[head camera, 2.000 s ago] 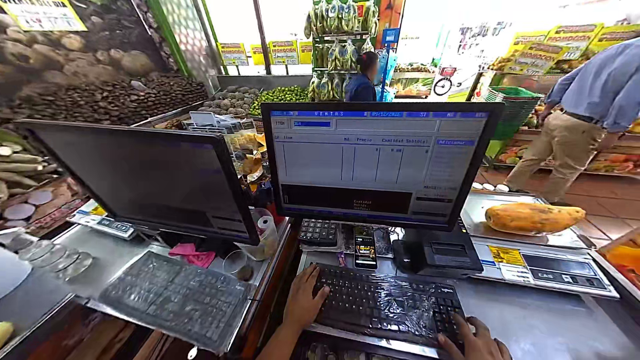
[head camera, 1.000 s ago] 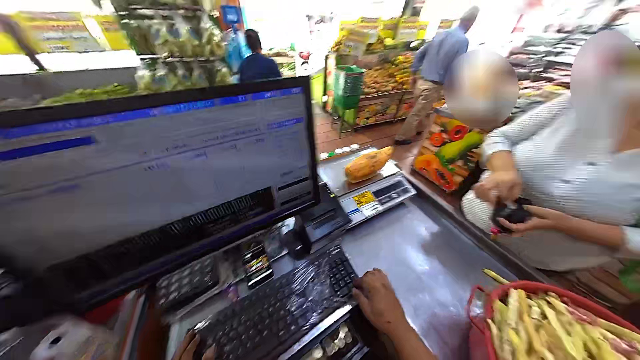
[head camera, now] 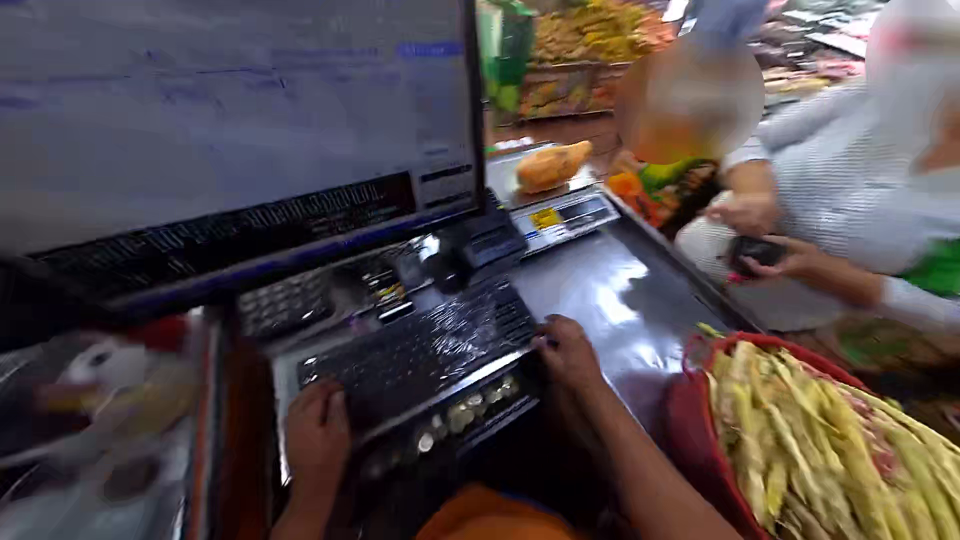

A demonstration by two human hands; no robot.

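A plastic-wrapped computer keyboard (head camera: 420,349) lies on the metal counter below a large monitor (head camera: 247,112). My left hand (head camera: 319,427) rests at the keyboard's left end, fingers bent over its edge. At the opposite end, my right hand (head camera: 566,349) touches the near right corner, its fingertips blurred. Whether either hand grips anything cannot be made out. Between my forearms, beneath the keyboard, coins (head camera: 465,412) lie in a drawer-like tray. Behind the keyboard are a numeric keypad (head camera: 285,304), a small phone-like device (head camera: 388,292) and a black computer mouse (head camera: 448,266).
An orange papaya (head camera: 553,166) sits on a counter scale (head camera: 566,217). At lower right, a red basket (head camera: 686,420) holds long yellowish bean pods (head camera: 795,435). Across the counter, a person's hands (head camera: 757,240) hold a small dark object. Fruit crates stand behind.
The view has swung right and down. Both hands have left their places over the keys and are now at the keyboard's ends. The coin tray shows more fully than one second ago.
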